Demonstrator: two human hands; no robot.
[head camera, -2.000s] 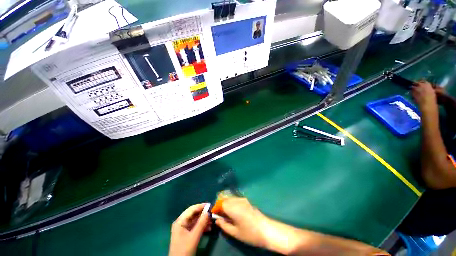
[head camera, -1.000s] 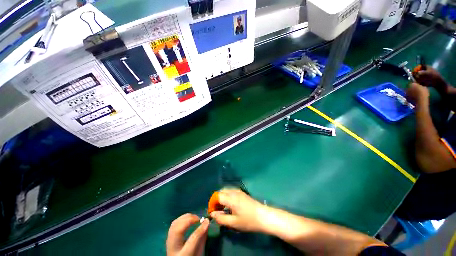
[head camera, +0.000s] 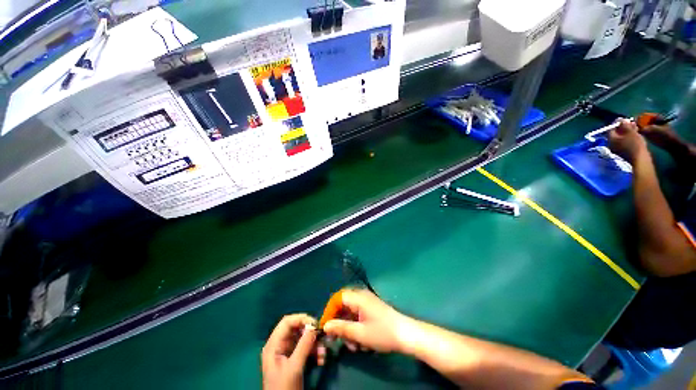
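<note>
My right hand (head camera: 365, 321) is closed around an orange hand tool (head camera: 331, 307) at the lower middle; its working end is hidden by the fingers. My left hand (head camera: 290, 350) is just left of it, with thumb and forefinger pinching a tiny white end piece (head camera: 310, 327) against the tool. Most of that piece is covered. Thin dark strands (head camera: 355, 268) lie on the green bench beyond my right hand. A white bar part (head camera: 485, 199) with black lengths beside it lies near the yellow line.
A dark metal-edged rail (head camera: 305, 245) crosses the green bench, with instruction sheets (head camera: 221, 167) hanging beyond it. A blue tray (head camera: 526, 118) of white pieces stands behind the rail. Past the yellow line (head camera: 565, 231), a neighbouring worker's arms (head camera: 649, 206) are over another blue tray (head camera: 584, 169).
My hands stay together at nearly the same place, with small finger movements. The white piece between them shows less than two seconds ago. The neighbouring worker now holds up a white bar.
</note>
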